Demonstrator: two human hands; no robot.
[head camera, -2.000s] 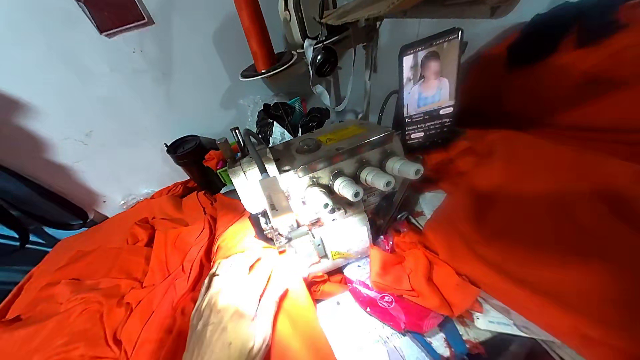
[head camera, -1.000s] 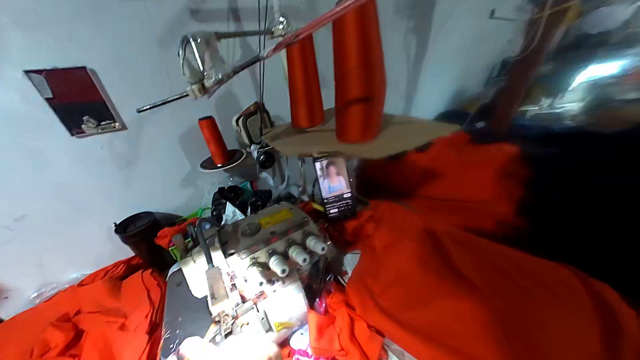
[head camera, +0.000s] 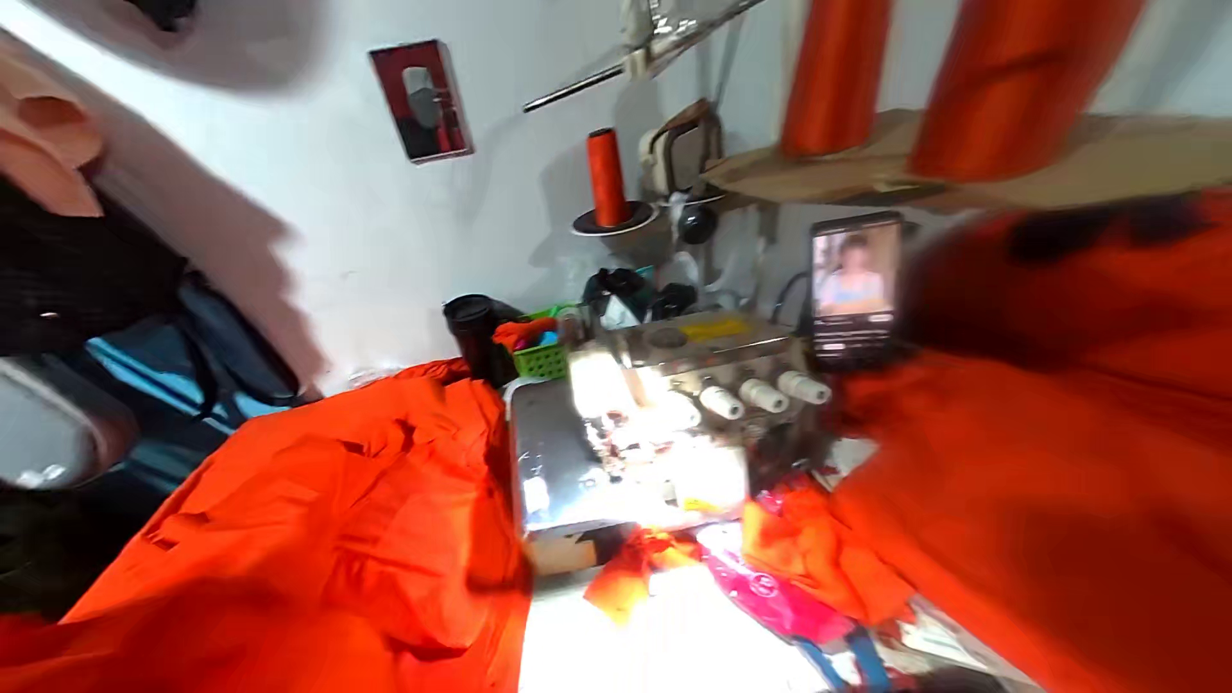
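Neither of my hands shows. An overlock sewing machine (head camera: 712, 356) with white tension dials stands at the centre, its needle area brightly lit. To its left is the bare metal machine plate (head camera: 553, 462). A large heap of orange-red fabric (head camera: 346, 520) lies left of the plate, and more orange-red fabric (head camera: 1068, 500) is piled on the right, partly blurred. Small orange cloth scraps (head camera: 621, 577) and a pink plastic packet (head camera: 780, 602) lie at the front. Below the packet are blue handles (head camera: 866, 659) of a tool that I cannot make out.
Behind the machine are a dark lidded cup (head camera: 472, 332), a green basket (head camera: 541, 360) and an orange thread cone (head camera: 606, 178). Large orange cones (head camera: 837, 77) stand on a cardboard-like shelf (head camera: 1155, 154). An upright phone (head camera: 855, 289) is at right. Dark and blue bags (head camera: 207, 346) are at left.
The view has swung noticeably. Two seconds ago a pale, unclear shape and orange fabric were at the machine's front; now its plate and the lit surface before it are exposed.
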